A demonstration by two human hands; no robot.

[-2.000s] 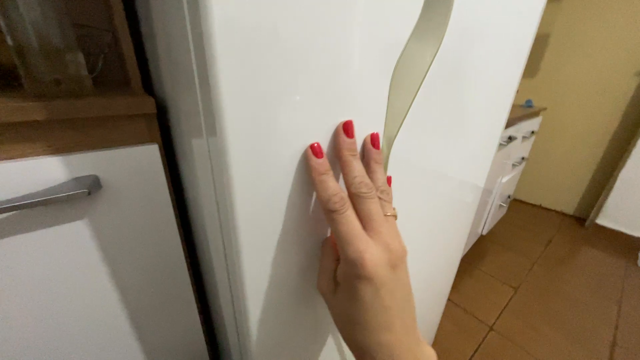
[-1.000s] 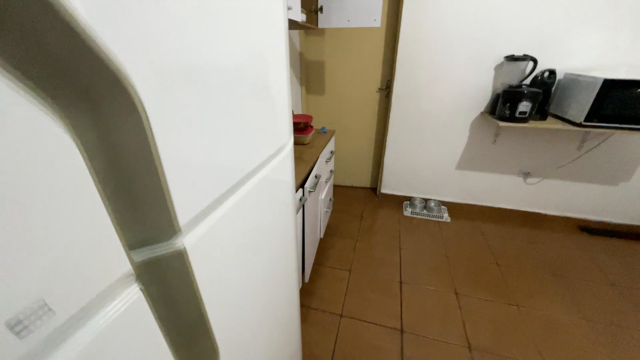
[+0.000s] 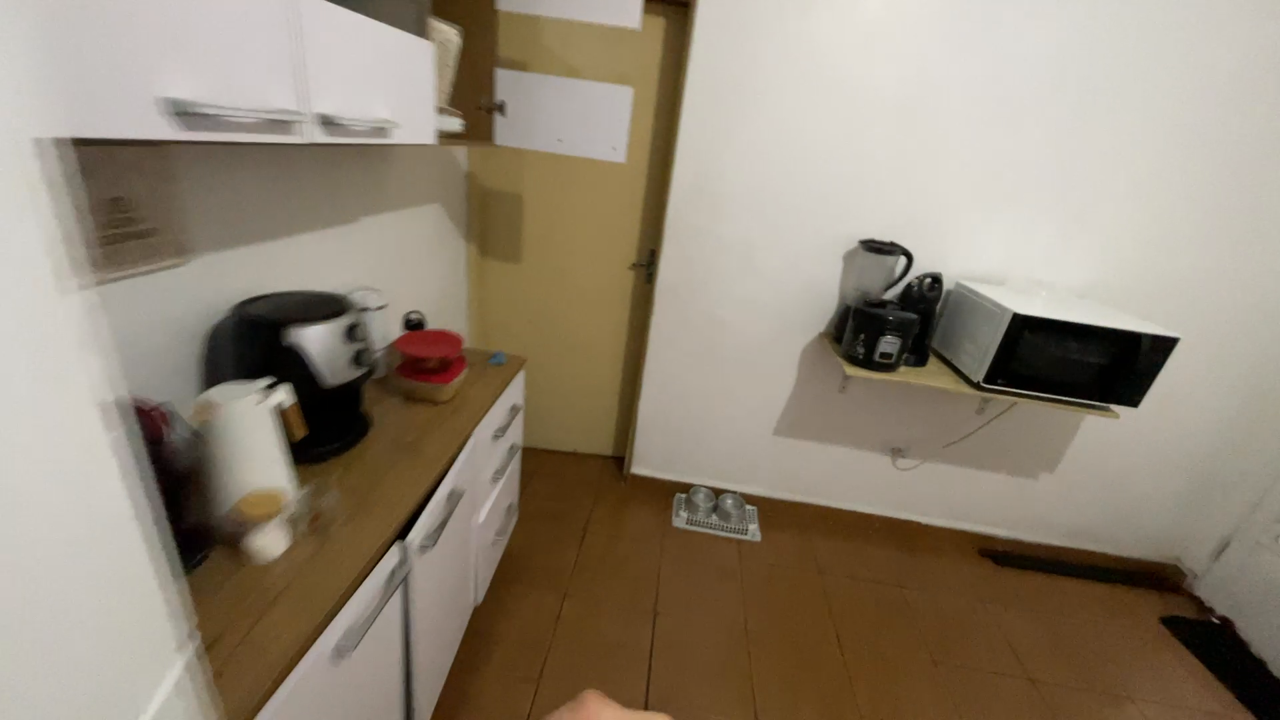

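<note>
At the bottom edge shows only a small, blurred piece of what appears to be my right hand (image 3: 605,706); its fingers and anything it may hold are out of frame. My left hand is out of view. Left of it runs a wooden countertop (image 3: 400,470) over white cabinets. On it stand a black and silver air fryer (image 3: 325,365), a white jug-shaped kettle (image 3: 243,435), and containers with red lids (image 3: 430,365). A small pale cup-like item (image 3: 266,535) is blurred in front of the kettle.
White wall cabinets (image 3: 370,75) hang above, one door open. A wall shelf (image 3: 900,373) bears a blender (image 3: 872,270), a black appliance (image 3: 880,335) and a microwave (image 3: 1060,345). A white tray (image 3: 717,525) with two bowls lies on the tiled floor. A yellow door (image 3: 560,300) stands behind.
The view has swung far right, past the white refrigerator door. Two seconds ago my right hand lay on that door beside its handle; now only a bit of hand shows low down.
</note>
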